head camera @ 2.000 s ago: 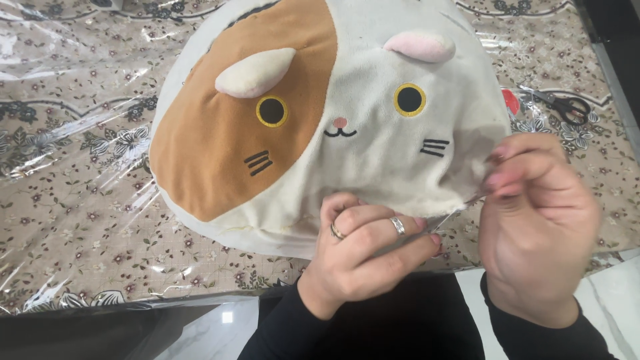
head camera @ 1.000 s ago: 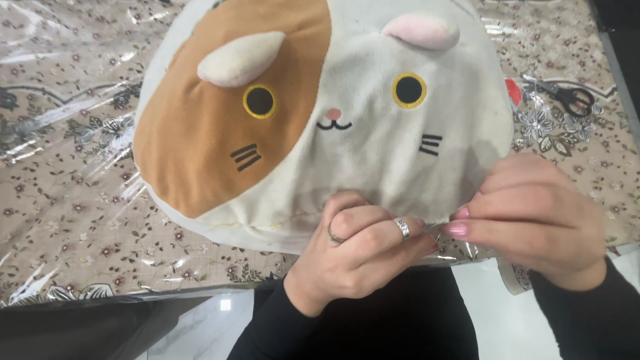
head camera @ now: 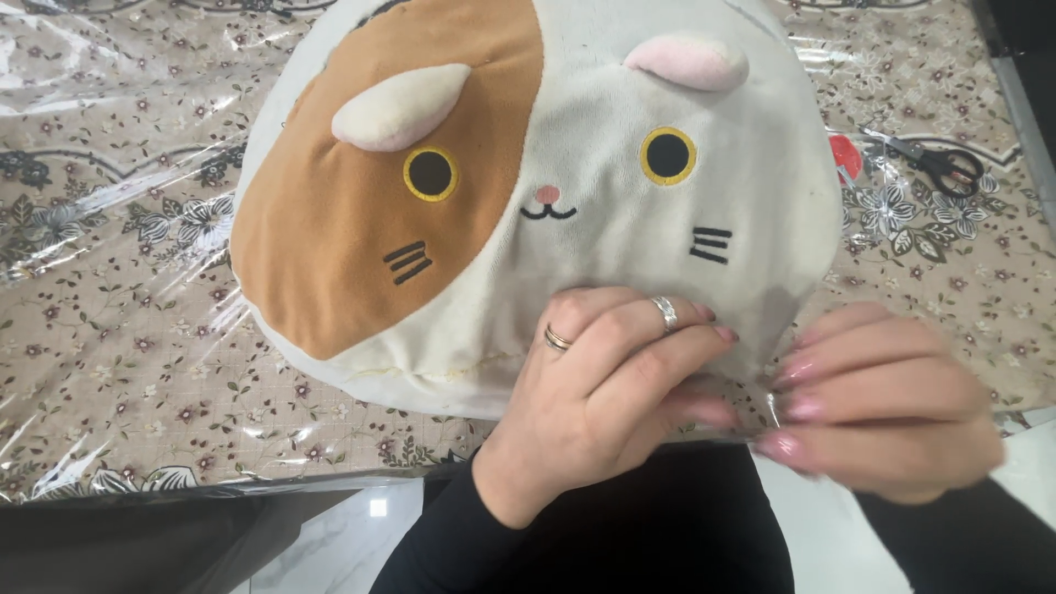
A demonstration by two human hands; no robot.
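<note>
A plush cat cushion (head camera: 602, 239), white with an orange patch, lies face up on the table, with embroidered eyes, nose, mouth and whiskers and two small stuffed ears. My left hand (head camera: 615, 388), with two rings on its fingers, grips the fabric at the cushion's lower edge. To its right, my right hand (head camera: 883, 396) is blurred, its fingertips close together near the lower right edge. A thin shiny thing (head camera: 773, 408) shows at those fingertips; whether it is a needle cannot be told. Yellowish stitching (head camera: 462, 371) runs along the lower seam left of my left hand.
A floral tablecloth under clear plastic (head camera: 165, 346) covers the table. Black-handled scissors (head camera: 949, 169) lie at the right, beyond the cushion, near a round red thing (head camera: 845, 157) at its side. The table's front edge runs just below the cushion.
My right hand was beside the cushion's lower right corner, then closer to my left hand, and is now a little farther from it. My left hand keeps its grip on the lower edge.
</note>
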